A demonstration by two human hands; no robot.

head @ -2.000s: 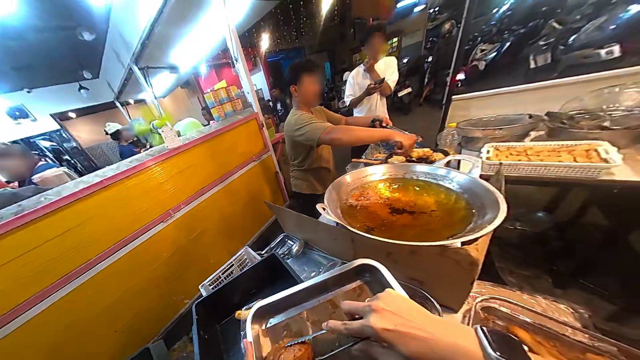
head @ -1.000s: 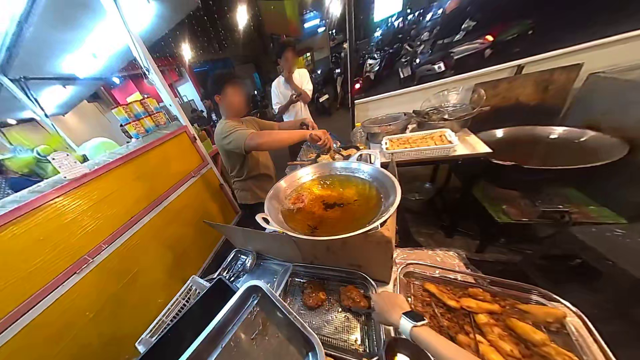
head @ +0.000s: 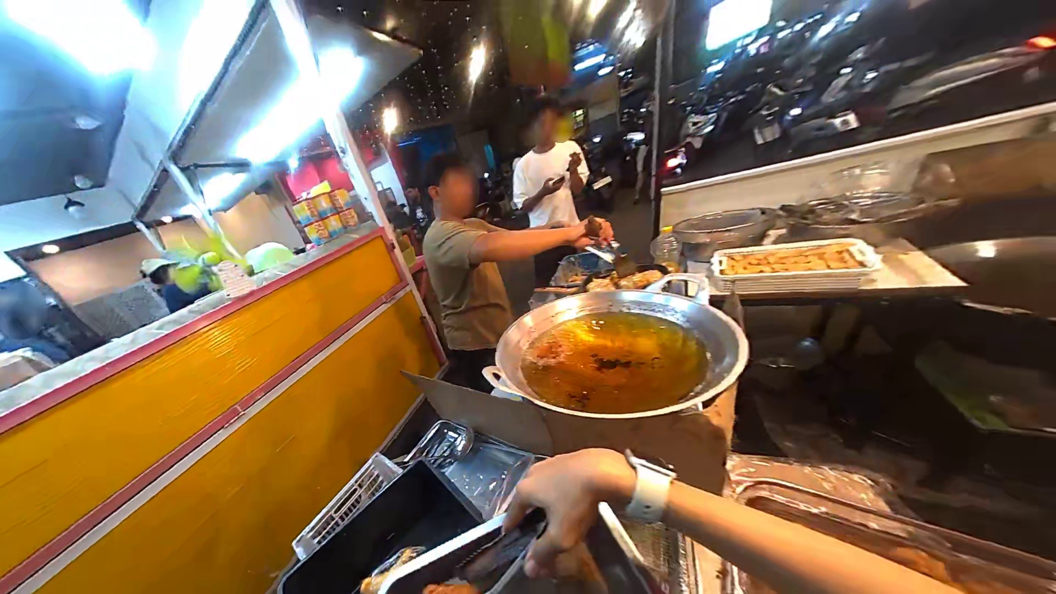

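My right hand (head: 569, 503), with a white-banded watch (head: 650, 488) on the wrist, reaches in from the lower right. Its fingers curl down over a metal tray (head: 462, 551) at the bottom edge. Dark, blurred shapes lie under the fingers, and I cannot tell whether they grip anything. A browned piece of food (head: 450, 588) shows low in that tray. Beyond the hand stands a wide metal wok (head: 726, 342) of amber oil (head: 615, 363) with dark bits in it. My left hand is out of view.
Left of the tray is a black bin (head: 404, 516) beside a white plastic basket (head: 346, 503). A cardboard sheet (head: 478, 408) borders the wok. One person (head: 470, 264) works behind it; another (head: 549, 177) stands farther back. A white food tray (head: 796, 260) sits at right.
My right hand has moved left, from the wire-rack tray with two browned pieces to the metal tray beside it. The view has swung left since the middle frame.
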